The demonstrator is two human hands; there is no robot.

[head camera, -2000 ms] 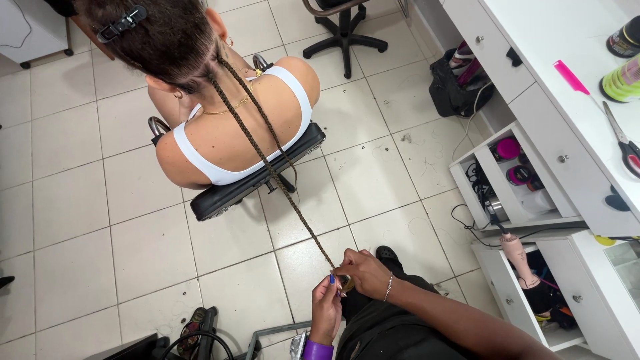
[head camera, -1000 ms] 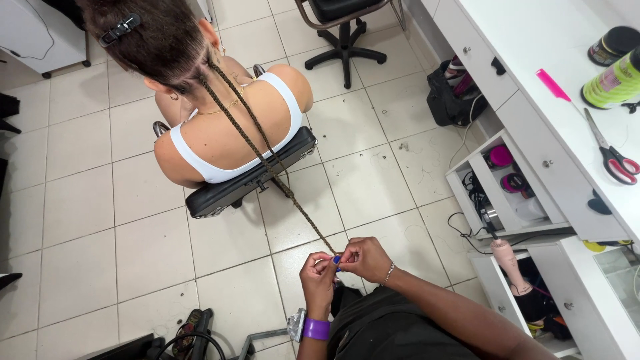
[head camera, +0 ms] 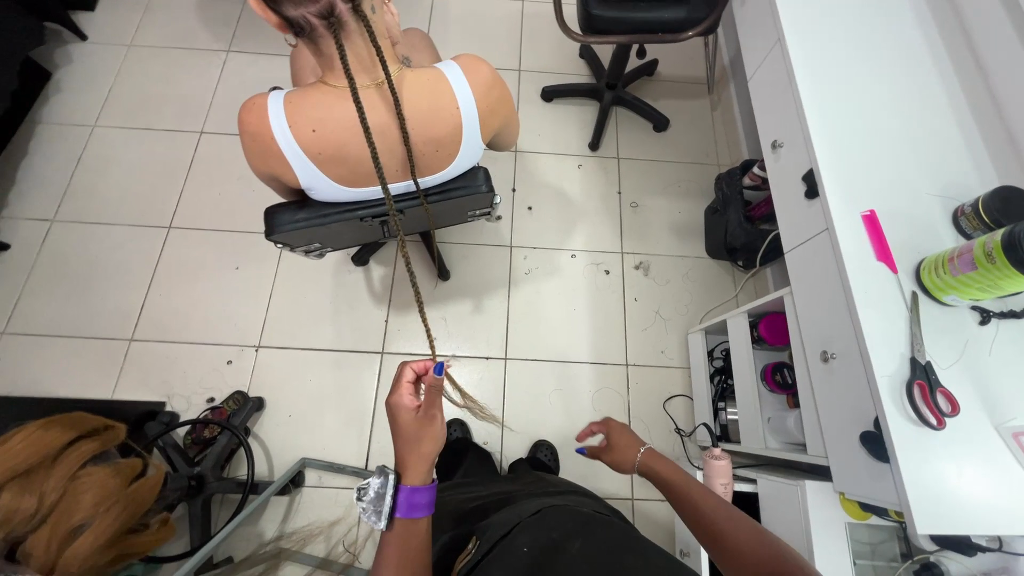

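Two long braids hang down the back of a seated person (head camera: 376,120) in a white top. Between thumb and fingers, my left hand (head camera: 418,408) pinches the long braid (head camera: 408,276) near its lower end, and a loose hair tail (head camera: 470,400) fans out past the fingertips. The shorter-looking second braid (head camera: 404,132) hangs over the chair back, touched by neither hand. My right hand (head camera: 612,444) is off to the right, away from the hair, fingers parted and holding nothing. A purple band and a clear-wrapped item are on my left wrist.
A white counter (head camera: 864,152) on the right bears scissors (head camera: 928,384), a pink comb (head camera: 880,240) and jars. Below are open shelves (head camera: 744,320) and a pink appliance (head camera: 717,472). A black swivel chair (head camera: 612,88) stands ahead; light brown hair (head camera: 80,488) and a metal frame (head camera: 240,512) lie lower left.
My right hand has let go of the braid's end and moved away to the right. My left hand still grips the braid, whose tail now hangs loose. The view has shifted.
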